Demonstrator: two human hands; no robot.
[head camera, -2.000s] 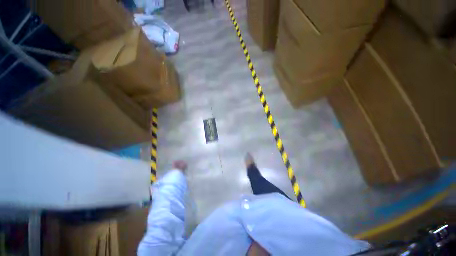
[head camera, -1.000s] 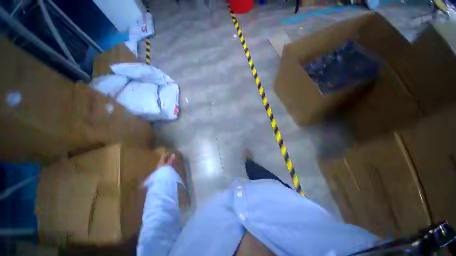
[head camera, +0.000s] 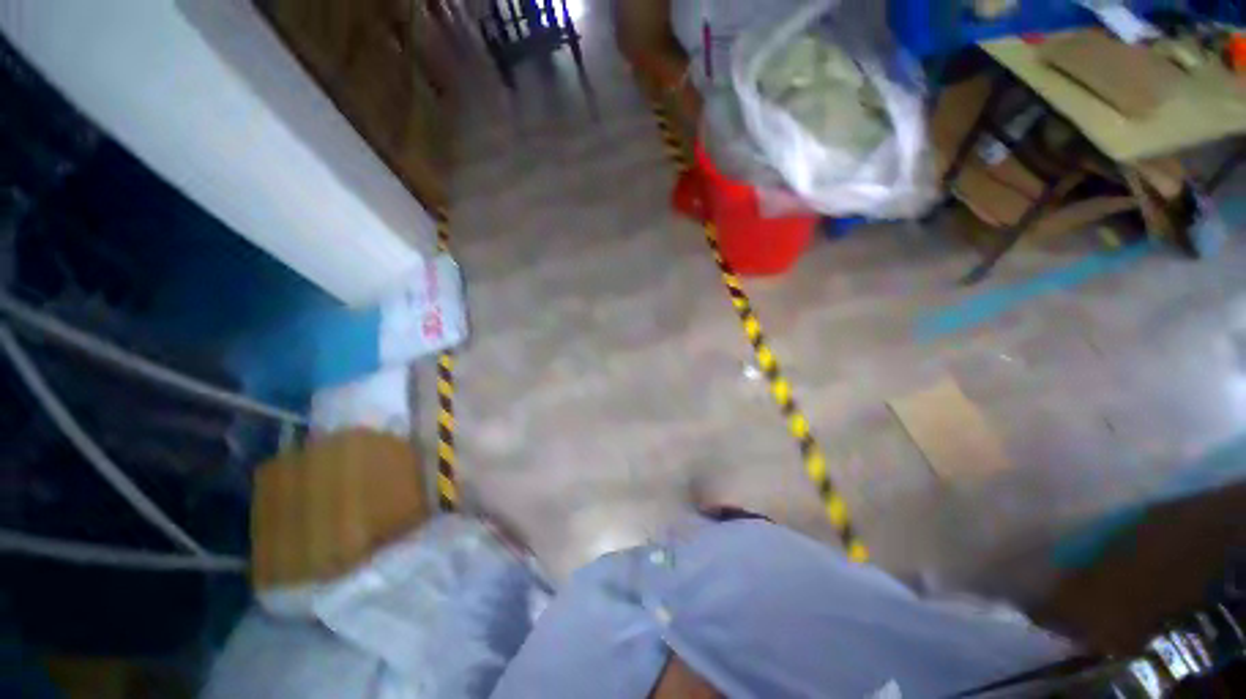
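Observation:
Neither of my hands shows. My light blue shirt front is at the bottom. Pale grey-white plastic parcels (head camera: 410, 601) lie at the lower left, close to my body, cut off by the bottom edge and blurred. A brown carton (head camera: 335, 498) stands just beyond them. Another white parcel with red print (head camera: 422, 307) lies farther along the left tape line.
Yellow-black tape (head camera: 779, 389) edges the grey aisle. A red bin (head camera: 763, 225) with a clear plastic bag (head camera: 834, 116) stands by the right line. A white pillar (head camera: 226, 130) is at left, a table (head camera: 1141, 116) at upper right, and flat cardboard (head camera: 948, 426) on the floor.
The view has moved forward along the aisle. The white parcels are now close at the lower left, and the red bin is nearer. My left hand, earlier at the left cartons, has left view.

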